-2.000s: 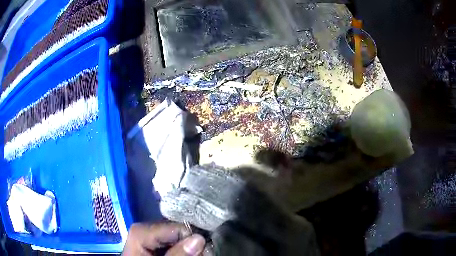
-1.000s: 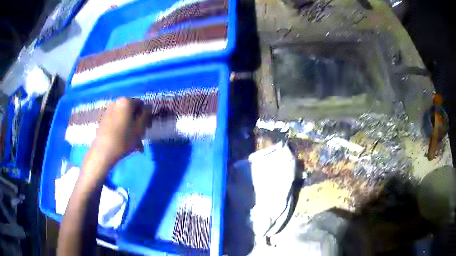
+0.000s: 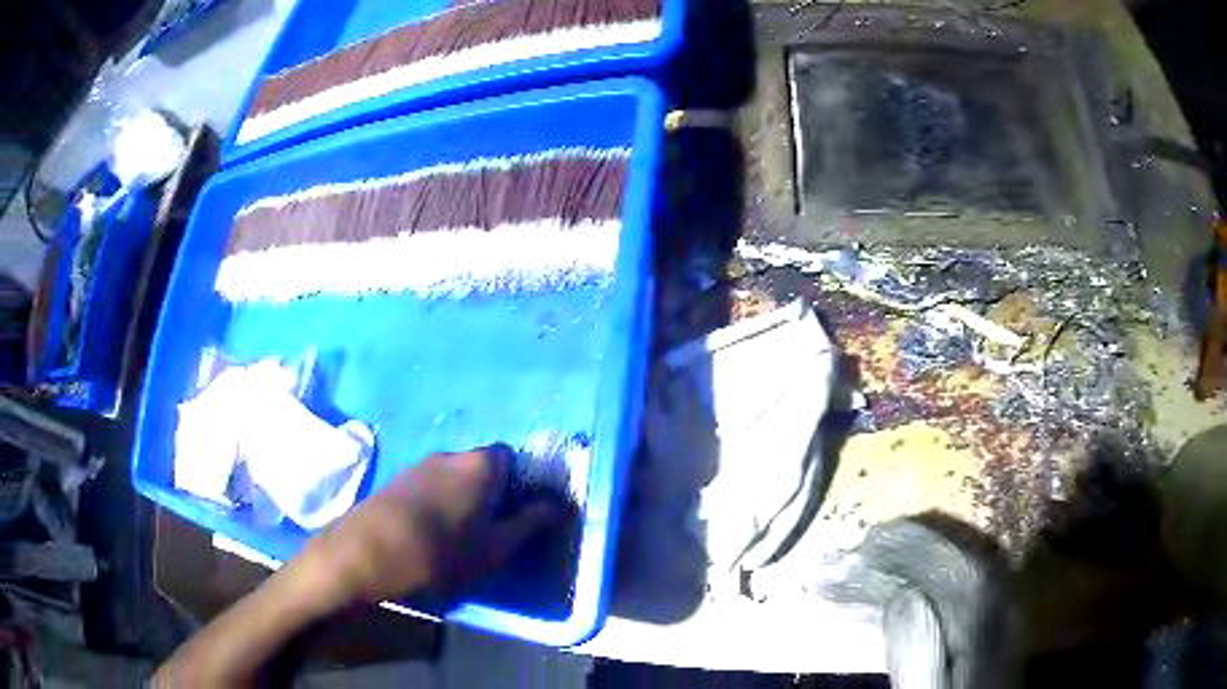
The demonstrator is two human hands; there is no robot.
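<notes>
My left hand [image 3: 451, 518], bare, reaches into the near right corner of the near blue tray [image 3: 643, 310]. Its fingers are over a small bunch of leads [image 3: 549, 464], blurred and shadowed; whether they grip any is unclear. A long row of brown-red leads with white ends [image 3: 431, 215] lies across the tray's far half. A crumpled white cloth [image 3: 303, 458] lies at its near left. My right hand [image 3: 922, 592], in a grey-white glove, is at the board's near edge, fingers bent; what it holds, if anything, cannot be seen.
A second blue tray [image 3: 673, 34] with lead rows adjoins behind. Right of the trays are a white cloth or glove [image 3: 774, 411], silvery scraps [image 3: 969, 303] and the solder pot [image 3: 928, 135]. A pale round cup [image 3: 1200, 498] and orange handle [image 3: 1218, 310] are at the right edge.
My left hand has moved from the long row to the near right corner bunch. The view has shifted, bringing my right glove into clearer sight at the lower right.
</notes>
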